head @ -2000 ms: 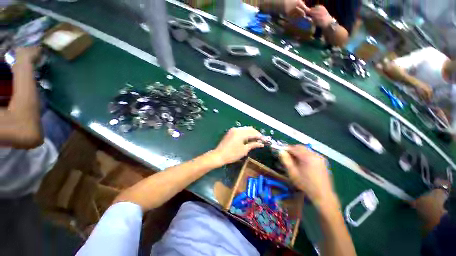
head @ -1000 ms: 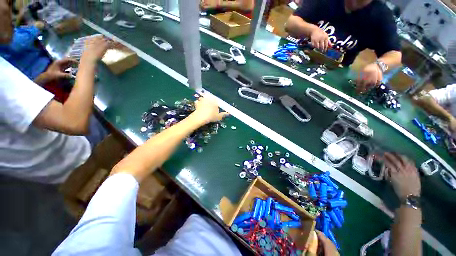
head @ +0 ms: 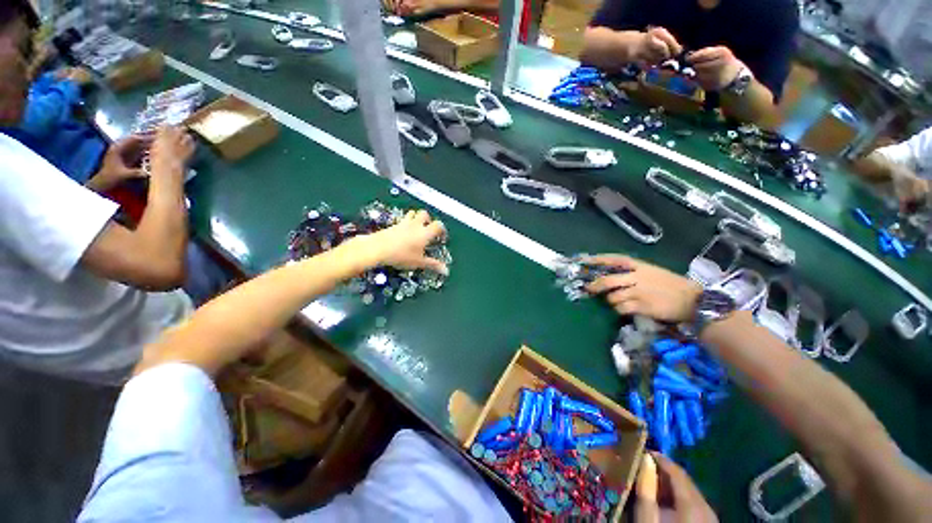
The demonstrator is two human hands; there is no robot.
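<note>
My left hand (head: pixel 414 245) lies with spread fingers on the right side of a mixed pile of dark and silvery small parts (head: pixel 332 240); nothing is seen held in it. My right hand (head: pixel 674 495) is low in the picture, partly cut off, at the right wall of the parts box (head: pixel 494 393); its grip is unclear. The box holds blue cylinders (head: pixel 542 412) and grey-blue discs (head: pixel 542 475) tangled with red wires. More blue cylinders (head: pixel 680 393) are heaped on the green surface right of the box.
Another person's watch-wearing hand (head: pixel 644 291) reaches in from the right, touching small silvery pieces (head: pixel 575 274). Grey and whitish housings (head: pixel 537 192) lie beyond a pale rail (head: pixel 480 223). A metal post (head: pixel 368 92) stands at the rail. Other people work left and opposite.
My hands, earlier together above the box, are apart: left on the pile, right by the box. The other person's hand has moved from the housings to the small pieces. Rings beyond the box are gone from view.
</note>
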